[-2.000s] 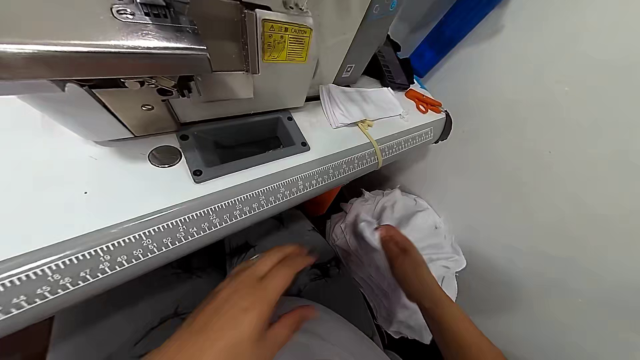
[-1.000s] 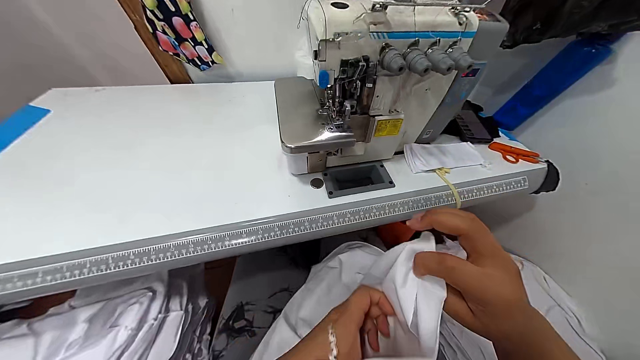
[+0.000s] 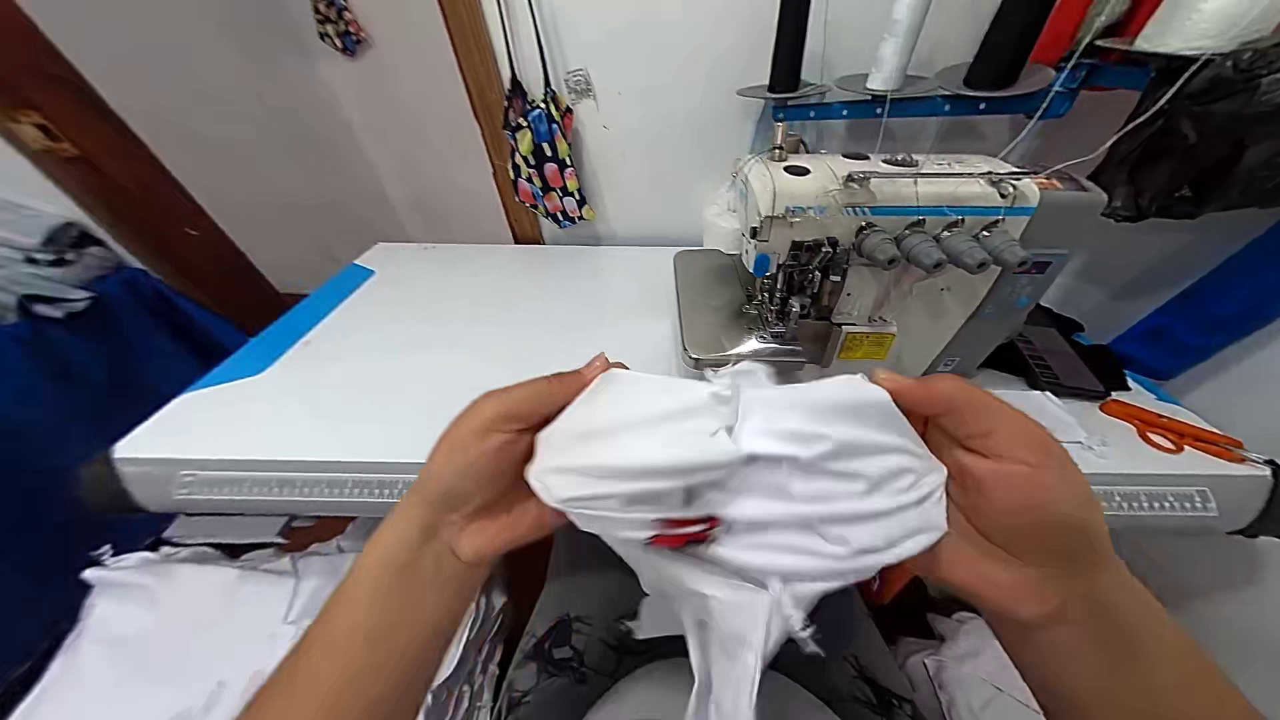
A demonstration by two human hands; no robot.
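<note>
Both hands hold a piece of white fabric (image 3: 830, 480) stretched between them above the table's front edge. My left hand (image 3: 500, 460) grips its left side, thumb on top. On the right side, my right hand (image 3: 1000, 480) grips it with the fingers behind. A seam runs down the fabric's middle, with a small red patch (image 3: 684, 531) beside it, and its lower part hangs toward my lap. Beyond the fabric stands an overlock sewing machine (image 3: 890, 250) with a metal plate (image 3: 725, 310) at its left.
Orange-handled scissors (image 3: 1170, 428) and a small folded white cloth (image 3: 1045, 415) lie on the white table (image 3: 480, 320) at right. White fabric pieces (image 3: 190, 620) are piled below left, more (image 3: 970, 670) below right. Thread cones (image 3: 900, 45) stand behind the machine.
The hands, low at the white fabric one second ago, have risen with a piece of it and spread it apart. Two seconds ago my left hand held nothing. The view has tilted up.
</note>
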